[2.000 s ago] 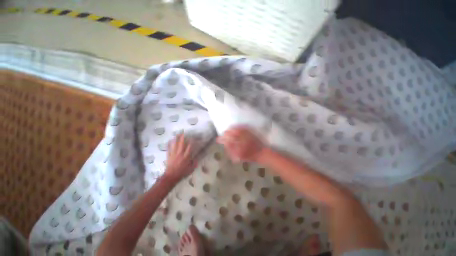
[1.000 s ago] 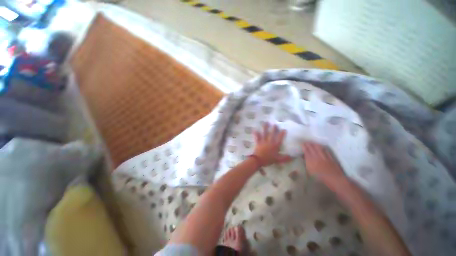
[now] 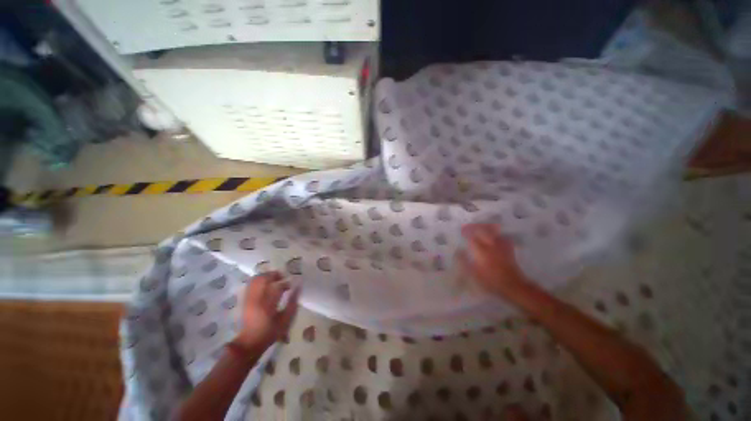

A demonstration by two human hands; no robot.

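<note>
The white printed fabric [image 3: 362, 238] lies bunched and folded in a band across the middle, with rows of grey half-round motifs. Its curved near edge lies over the cream printed fabric [image 3: 395, 374], which has brown half-round spots. My left hand [image 3: 268, 308] is at the fold's left part, fingers bent and a little apart, at the white edge; whether it pinches cloth is unclear. My right hand [image 3: 492, 259] is blurred, over the white fabric right of centre, fingers partly bent; its grip on the cloth cannot be told.
The orange-brown fabric [image 3: 62, 362] lies at lower left, with pale cloth layers [image 3: 66, 275] along its far edge. Black-and-yellow tape [image 3: 156, 187] crosses the floor. White louvred cabinets [image 3: 272, 115] and a dark surface [image 3: 494, 33] stand beyond. Clear plastic [image 3: 667, 41] is at upper right.
The view has turned right. The white fabric's folded part now lies lower over the cream cloth, with its motifs showing. My hands have moved farther apart, and my left hand is no longer spread flat.
</note>
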